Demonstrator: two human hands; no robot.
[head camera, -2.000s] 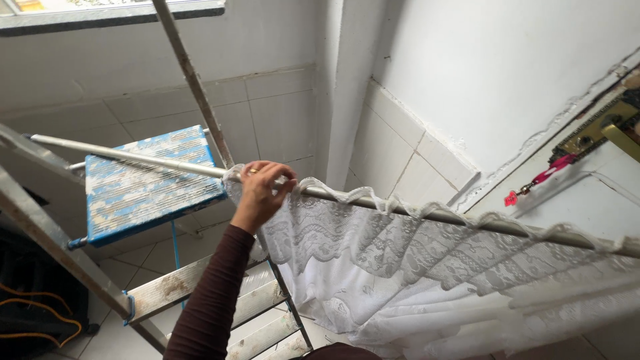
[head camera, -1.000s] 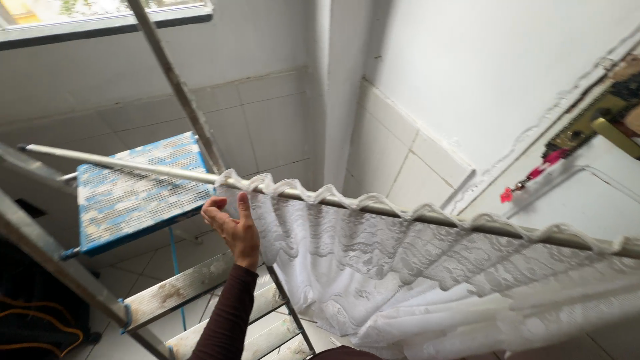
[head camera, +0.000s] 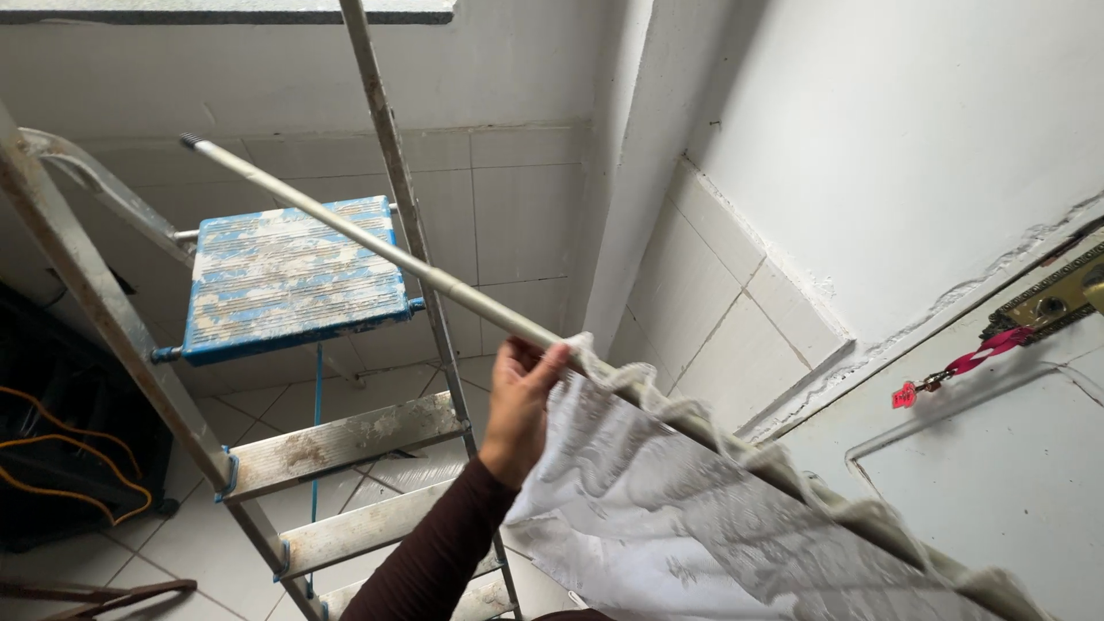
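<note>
My left hand (head camera: 522, 401), in a dark brown sleeve, pinches the white lace curtain (head camera: 655, 492) at its gathered top edge, where it is threaded on a pale curtain rod (head camera: 388, 250). Thumb and fingers lie around the rod at the first gather. The bare part of the rod slants up to the left, ending in a dark tip above the ladder's platform. From my hand the gathered part runs down to the lower right and leaves the view. My right hand is not in view.
An aluminium stepladder (head camera: 345, 444) with a paint-spattered blue platform (head camera: 297, 272) stands at left. Behind it, a dark object (head camera: 69, 466) bears an orange cord. At right, a door (head camera: 992, 457) has a brass lock plate (head camera: 1048, 297) and hanging pink keyring (head camera: 983, 354).
My left hand, apart from the curtain's edge with its fingers spread one second ago, has closed on the rod and fabric. The rod now slants more steeply, its tip higher against the wall.
</note>
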